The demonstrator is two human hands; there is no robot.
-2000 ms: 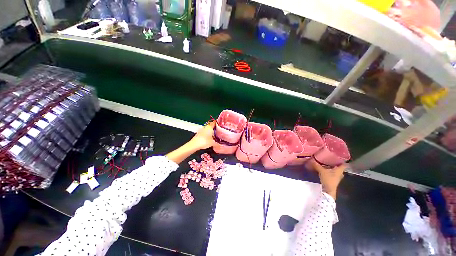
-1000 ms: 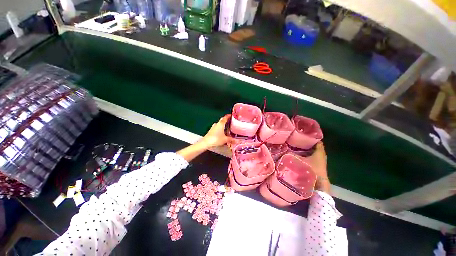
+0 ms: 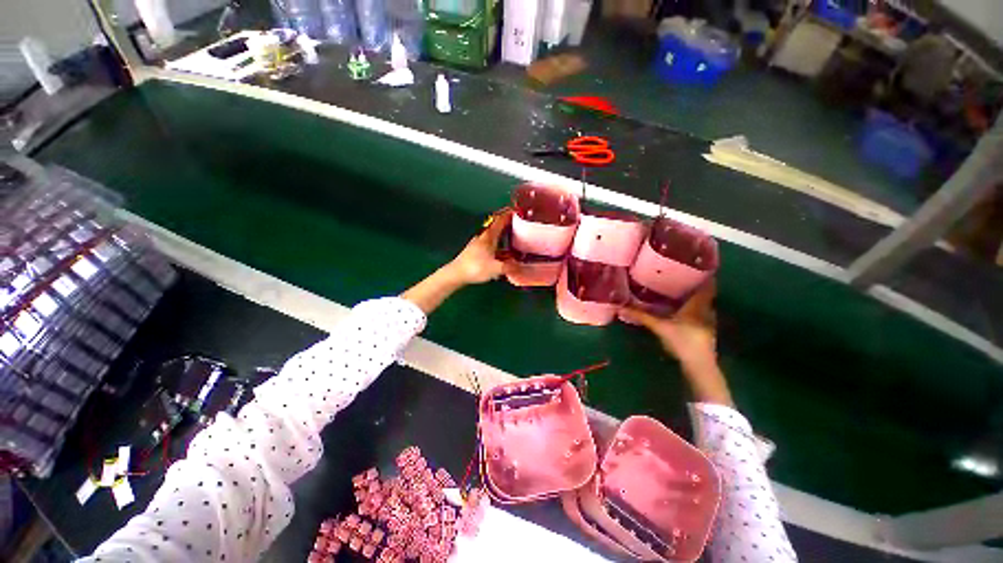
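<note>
My left hand (image 3: 482, 255) and my right hand (image 3: 684, 327) grip a cluster of several pink housings (image 3: 601, 239) from both sides, over the green conveyor. The housings are pressed together, some stacked, with thin wires sticking up. Two more open pink housings or stacks, one (image 3: 537, 438) at left and one (image 3: 663, 484) at right, stand at the bench's conveyor edge below my hands. Screw posts and a dark strip show inside. A pile of small pink moulded pieces (image 3: 394, 511) lies left of the white pad (image 3: 528, 541), which is mostly cut off by the frame's bottom.
The green conveyor (image 3: 363, 209) runs across the view. Red-handled scissors (image 3: 591, 151) and a small white bottle (image 3: 442, 94) are beyond it. At left are the stacked wired modules (image 3: 66, 297), loose wired boards (image 3: 198, 385) and white pouch pieces (image 3: 107, 477).
The held cluster has moved away from me over the conveyor. The two nearer housings have separated from it and remain at the bench edge. The view has shifted, and the tweezers are out of view.
</note>
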